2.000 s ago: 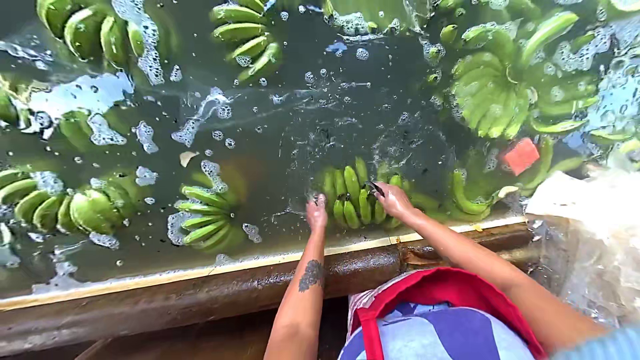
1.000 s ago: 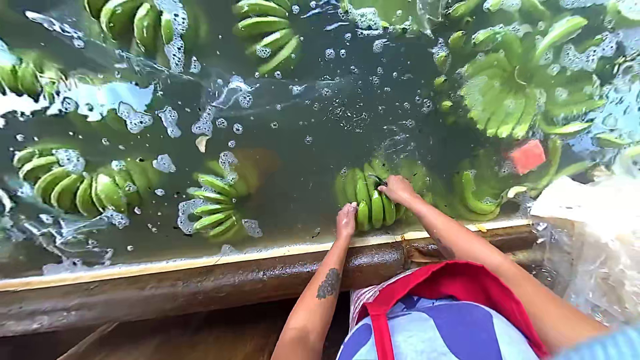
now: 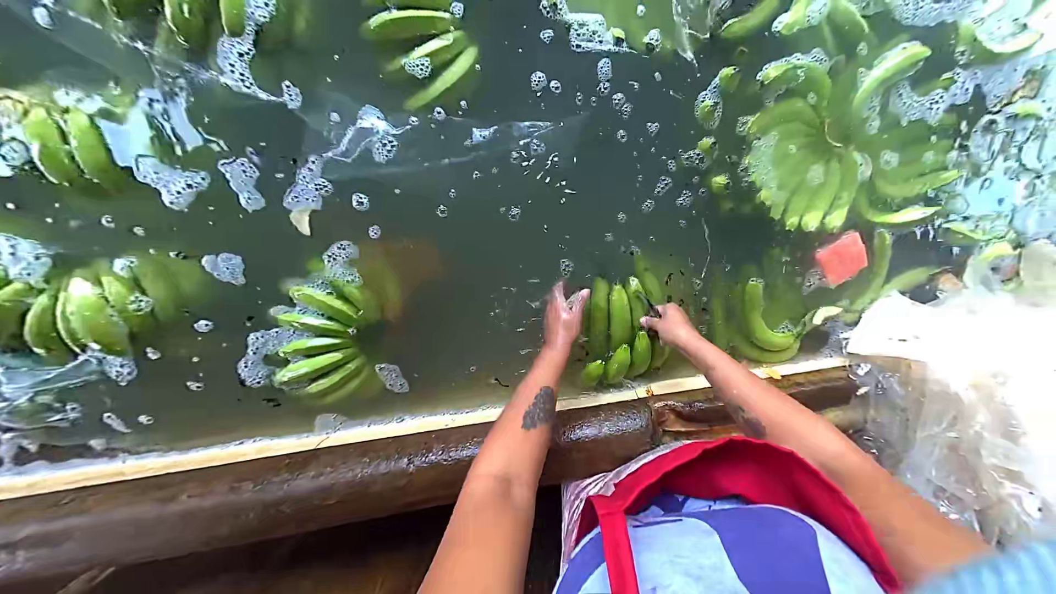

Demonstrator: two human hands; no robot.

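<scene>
A cluster of green bananas (image 3: pixel 619 318) floats in the water near the tank's front edge, between my hands. My left hand (image 3: pixel 565 315) is at the cluster's left side, fingers apart, with nothing gripped in it. My right hand (image 3: pixel 670 323) is closed on a small dark tool (image 3: pixel 650 307), perhaps a knife, at the right part of the cluster. The tool's blade is mostly hidden. Left of my hands another banana cluster (image 3: pixel 326 338) floats, with foam on it.
More banana clusters (image 3: pixel 91 313) float at the left, the top and the right (image 3: pixel 808 165). A red block (image 3: pixel 841 258) lies at the right, near clear plastic sheeting (image 3: pixel 949 396). The tank's wooden rim (image 3: pixel 330 450) runs along the front. Foam and bubbles dot the water.
My left hand, at the front of the cluster one second ago, is now open beside its left side. My right hand stays at the cluster's right part.
</scene>
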